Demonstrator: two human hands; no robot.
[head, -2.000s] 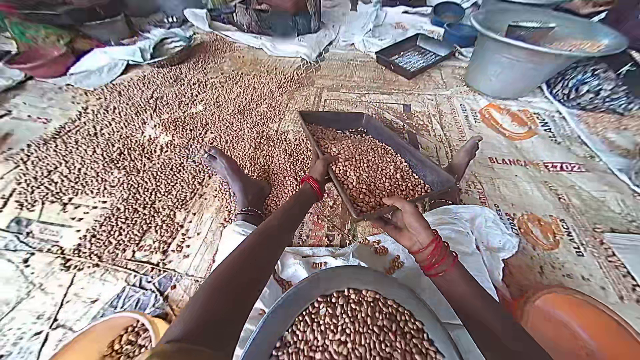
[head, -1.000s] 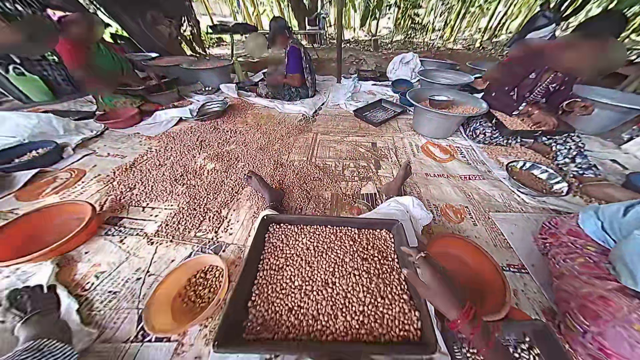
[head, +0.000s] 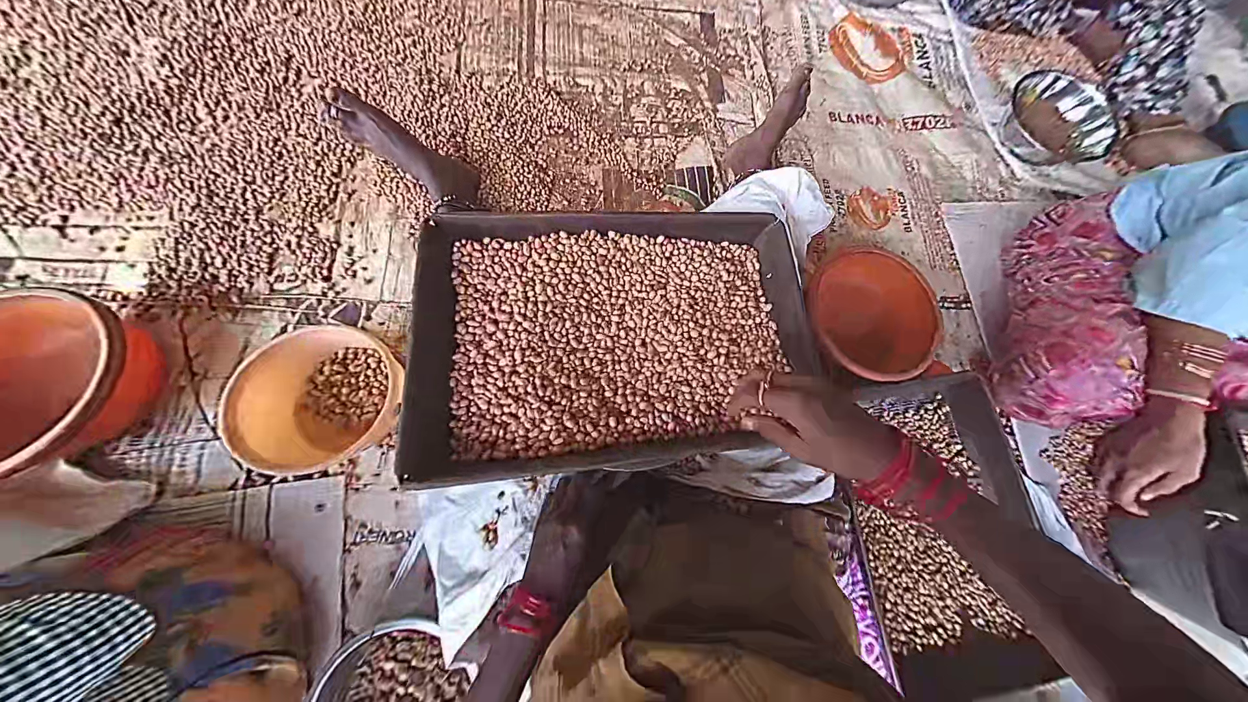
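A dark rectangular metal tray (head: 421, 341) rests across my lap, spread with small brown nuts or beans (head: 604, 341). Over its near right corner is my right hand (head: 804, 419), with red bangles at the wrist; its fingertips touch the nuts at the edge of the layer, and whether it grips any cannot be told. My left hand (head: 590, 497) is near the tray's near left side, mostly dark and partly hidden beneath the rim, so its fingers do not show. Red bangles circle that wrist too.
Left of the tray stands a yellow-orange bowl (head: 249, 419) with some nuts; farther left are orange basins (head: 49, 380). An orange bowl (head: 875, 312) stands right. Another dark tray (head: 985, 429) holds nuts beside a co-worker's hand (head: 1155, 458). Nuts (head: 244, 127) cover the printed sack sheeting ahead.
Two seconds ago both my hands held a tilted tray of nuts above a round metal basin. Now a nut-filled tray lies flat over my lap, with my right hand at its near right corner.
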